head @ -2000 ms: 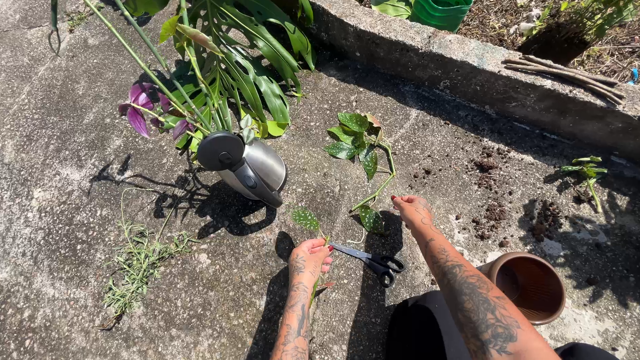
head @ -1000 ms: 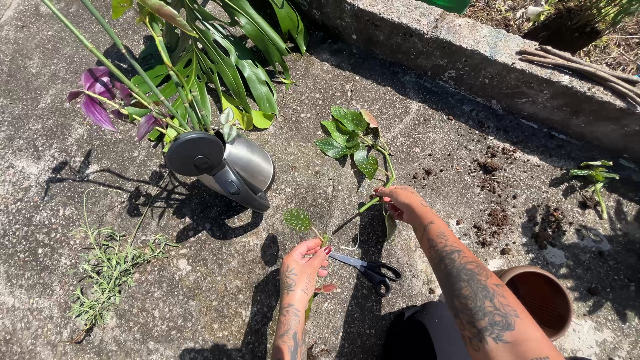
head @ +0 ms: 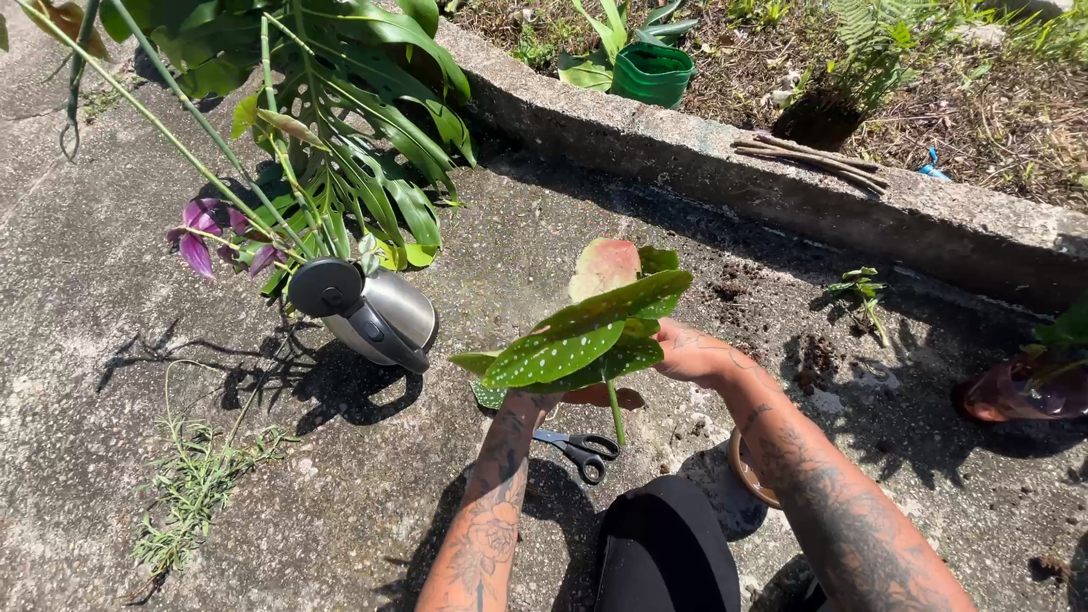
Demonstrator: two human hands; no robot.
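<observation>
Raised in front of me is a leafy cutting with white-spotted green leaves (head: 557, 353), a reddish leaf underside and a green stem pointing down. My right hand (head: 680, 350) grips it at its right side, fingertips behind the leaves. My left hand (head: 540, 399) is mostly hidden beneath the leaves, so its grip cannot be seen. Black-handled scissors (head: 586, 455) lie on the concrete just below the hands. A steel kettle with a black lid (head: 382, 319) stands to the left, with long stems and purple flowers (head: 200, 234) by it.
Cut green sprigs (head: 191, 484) lie at lower left. A low concrete curb (head: 612, 127) crosses the back, bearing thin sticks (head: 812, 161); a green pot (head: 653, 75) stands beyond. At right are loose soil (head: 816, 361), a small cutting (head: 863, 297) and a brown pot (head: 752, 472), partly behind my forearm.
The leafy cutting lay on the concrete two seconds ago; my right hand took hold of its stem and it is now lifted between my arms. The scissors remain on the ground.
</observation>
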